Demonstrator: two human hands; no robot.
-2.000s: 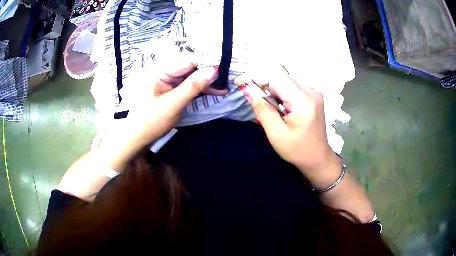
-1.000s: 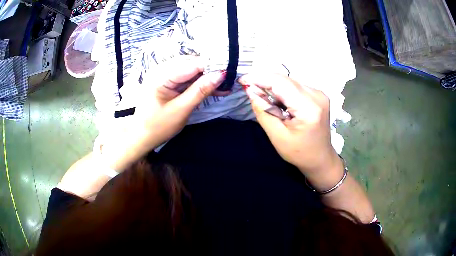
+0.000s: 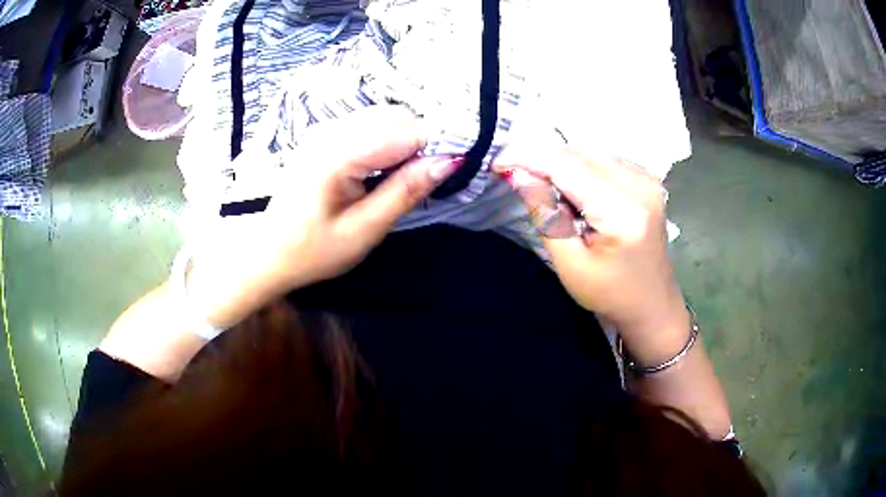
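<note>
The striped garment lies bunched over white cloth on my lap. A black trim runs down the cloth to my fingertips; another black band lies at the left. A short black label lies left of my left hand. My left hand pinches the trim's lower end and striped cloth between thumb and fingers. My right hand is just right of the trim, thumb and index finger together, with metal snips held in its palm. Any needle is too small to see.
A pinkish tub stands on the green floor at upper left, near a white box and checked cloth. A blue-edged grey-brown bin is at upper right. My dark clothing and hair fill the bottom.
Both hands and the trim's lower end have shifted right. The trim now curves left at its lower end into my left fingers. The snips remain in my right hand.
</note>
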